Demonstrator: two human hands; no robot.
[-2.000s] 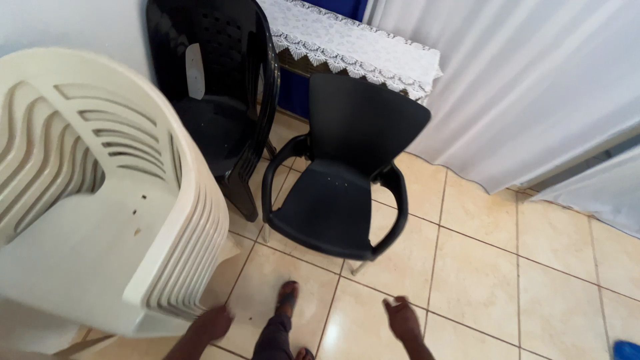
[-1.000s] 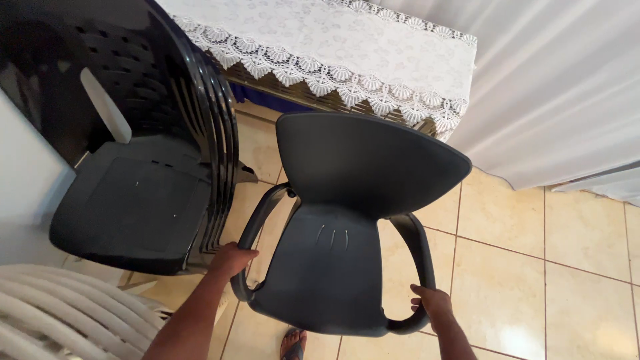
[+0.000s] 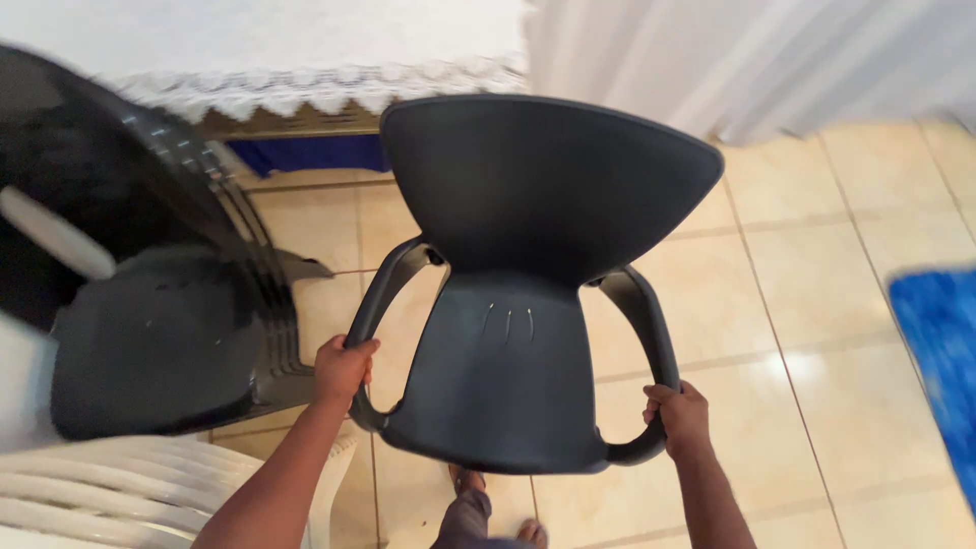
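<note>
A black plastic armchair (image 3: 503, 374) fills the middle of the view, its backrest toward the lace-covered table and its seat toward me. My left hand (image 3: 347, 370) is closed around the armrest on the left. The armrest on the right is in the grip of my right hand (image 3: 679, 412), near its front bend. Three short slots show in the seat. The chair's legs are hidden beneath it, so whether they touch the floor I cannot tell.
Stacked black plastic chairs (image 3: 152, 335) stand close on the left, above stacked white plastic chairs (image 3: 99, 488). A table with a white lace cloth (image 3: 305, 46) is beyond. White curtains (image 3: 686, 61) hang behind the tiled floor (image 3: 808, 290); a blue rug (image 3: 942, 343) lies at right.
Two seconds ago both hands were apart from the armchair; one second ago they held its armrests, as now. The view has moved closer and shifted, bringing the blue rug further in.
</note>
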